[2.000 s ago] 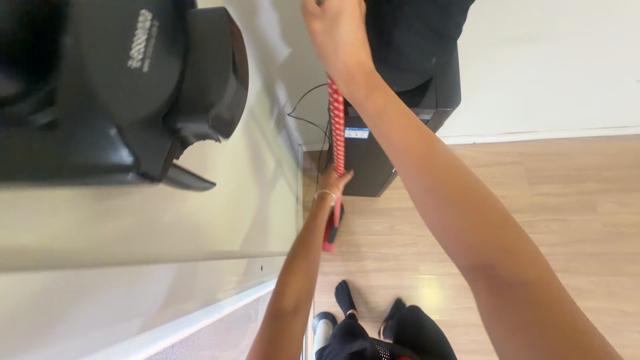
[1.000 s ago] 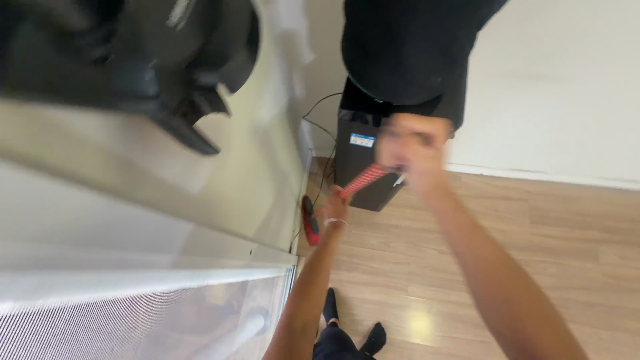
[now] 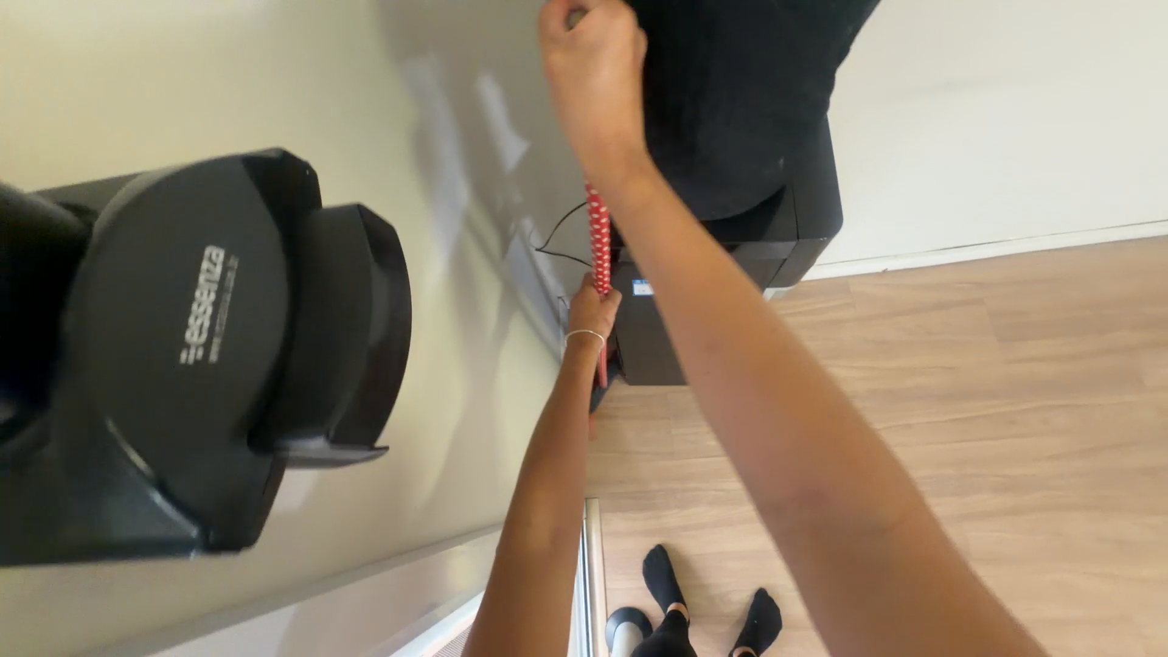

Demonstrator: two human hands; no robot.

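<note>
My right hand (image 3: 598, 73) is a closed fist near the top edge of the view, around the upper end of a long, narrow handle (image 3: 599, 242) with a red-and-white pattern. A small dark round end shows inside the fist. Lower down, my left hand (image 3: 593, 315) is closed around the same handle. A thin light bracelet circles the left wrist. Below the left hand a reddish length continues toward a dark and red thing (image 3: 602, 388), partly hidden by my forearm. Right of the handle stands a black box-like unit (image 3: 650, 342) with a blue-and-white label.
A large black rounded thing (image 3: 730, 100) rests above the box. At left a black appliance (image 3: 182, 356) bearing writing sits by a pale surface. Thin black cable (image 3: 561, 228) runs beside the handle. Feet in black socks (image 3: 664, 573) stand on the wood-look floor (image 3: 1022, 429), near a pale wall.
My right hand was lower, close to the left hand, one second ago; it is now high up, with a longer stretch of the handle between the hands. The view has shifted.
</note>
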